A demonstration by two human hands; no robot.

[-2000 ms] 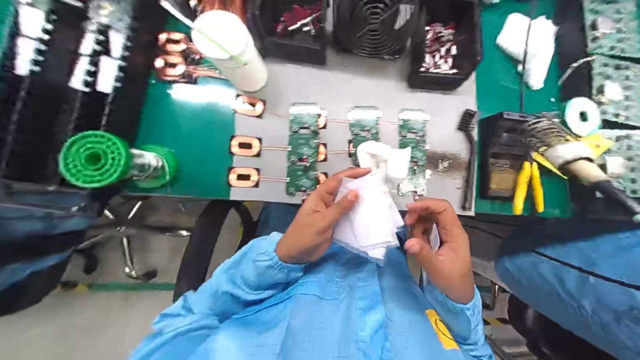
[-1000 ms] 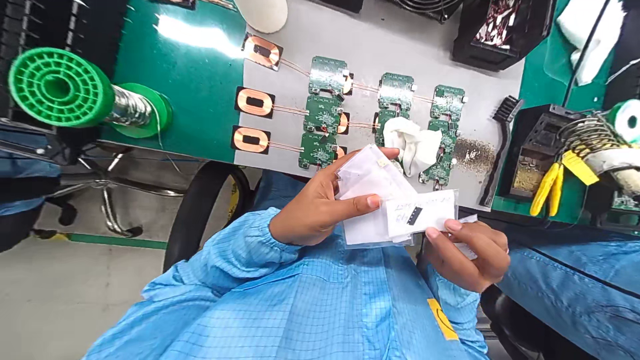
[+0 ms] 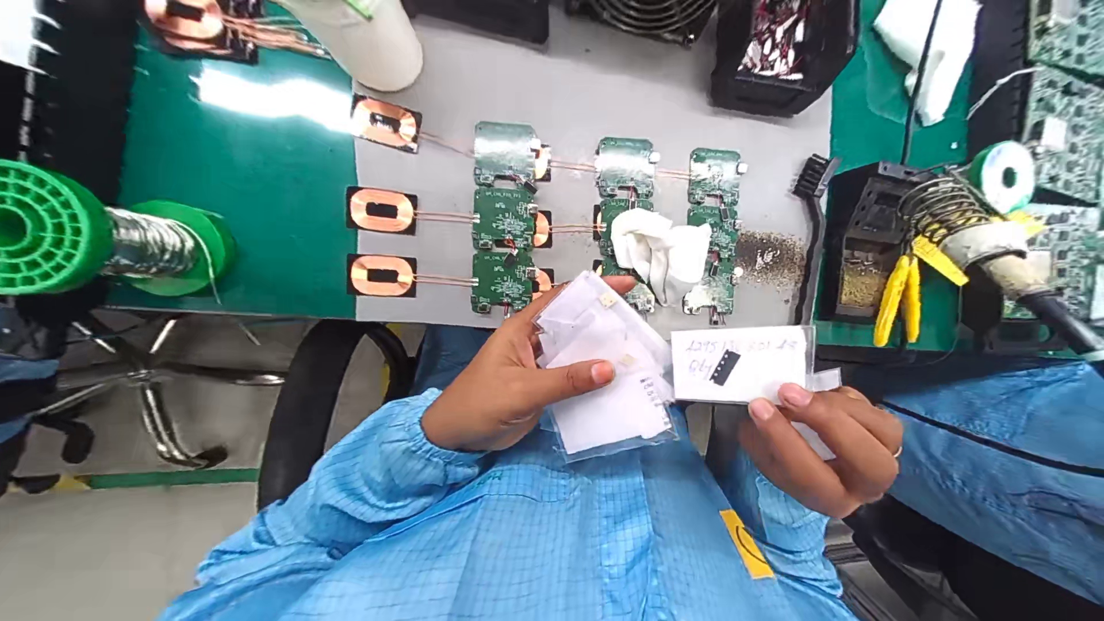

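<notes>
My left hand (image 3: 517,371) grips a fanned stack of small clear plastic bags (image 3: 608,379) with white paper slips inside, its thumb lying across them. Between thumb and fingers of my right hand (image 3: 824,440) is one more clear bag (image 3: 750,362); its white slip bears handwriting and a small black component strip shows on it. The two lots are close to each other. Just beyond them a crumpled white cloth (image 3: 660,250) lies over some green circuit boards (image 3: 503,217), which stand in rows wired to copper coils (image 3: 381,210).
A large green solder wire spool (image 3: 155,237) lies at the left. A white bottle (image 3: 371,43) and a black parts bin (image 3: 780,52) stand at the back. At the right are a black brush (image 3: 812,233), a soldering iron in its coiled holder (image 3: 957,207) and yellow-handled pliers (image 3: 900,297).
Two seconds ago my right hand held no visible bag beside the stack; now it holds one out to the right, apart from the stack. The view has moved closer to the bench.
</notes>
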